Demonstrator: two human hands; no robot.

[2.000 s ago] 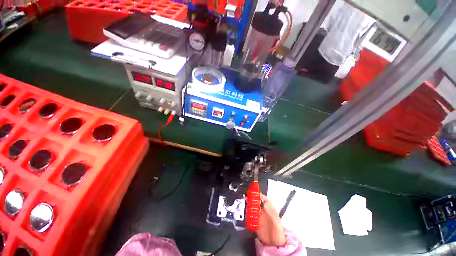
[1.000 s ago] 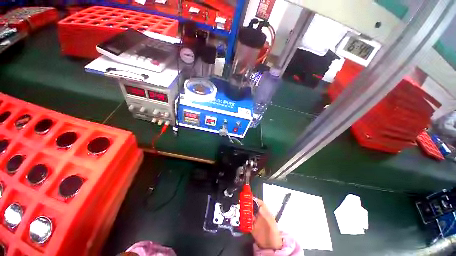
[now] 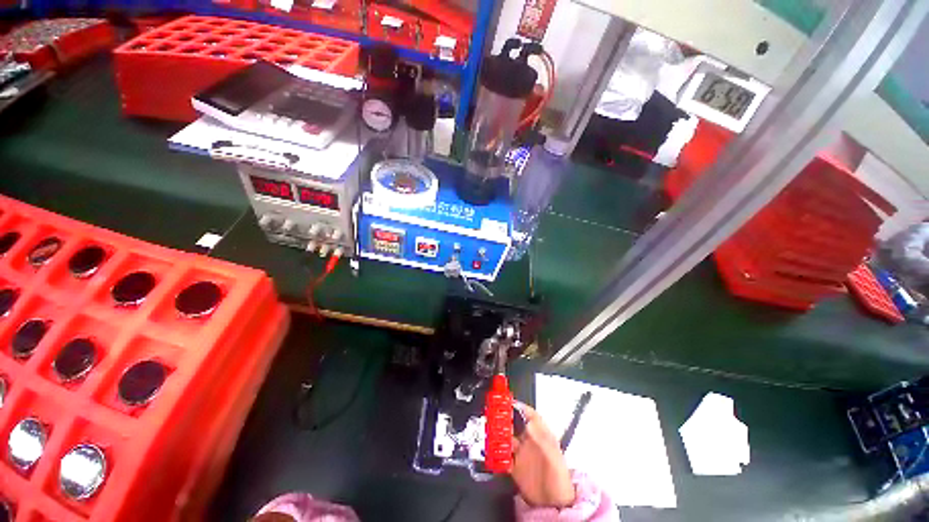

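Observation:
The toggle clamp's red ribbed handle [image 3: 499, 426] points toward me over the silver-white nest plate [image 3: 445, 435]. The black clamp fixture [image 3: 484, 324] stands behind it. My right hand [image 3: 542, 457] is at the right side of the handle, fingers partly hidden by it. A small dark edge shows between the fingers and handle; I cannot tell what it is or whether the hand grips the handle. My left hand is cut off at the bottom edge; only a pink sleeve [image 3: 309, 508] shows clearly.
A red-orange tray [image 3: 229, 372] with round parts fills the left. A power supply [image 3: 295, 209] and blue controller [image 3: 433, 240] stand behind. A metal post [image 3: 703, 214] slants at right. A white sheet [image 3: 621, 449] with a pen [image 3: 577, 420] and white paper [image 3: 715, 436] lie right.
Since two seconds ago the view has shifted; my right hand stays beside the lowered handle. A small white piece now shows on the mat left of the power supply. The clock changed from 6:49 to 6:50.

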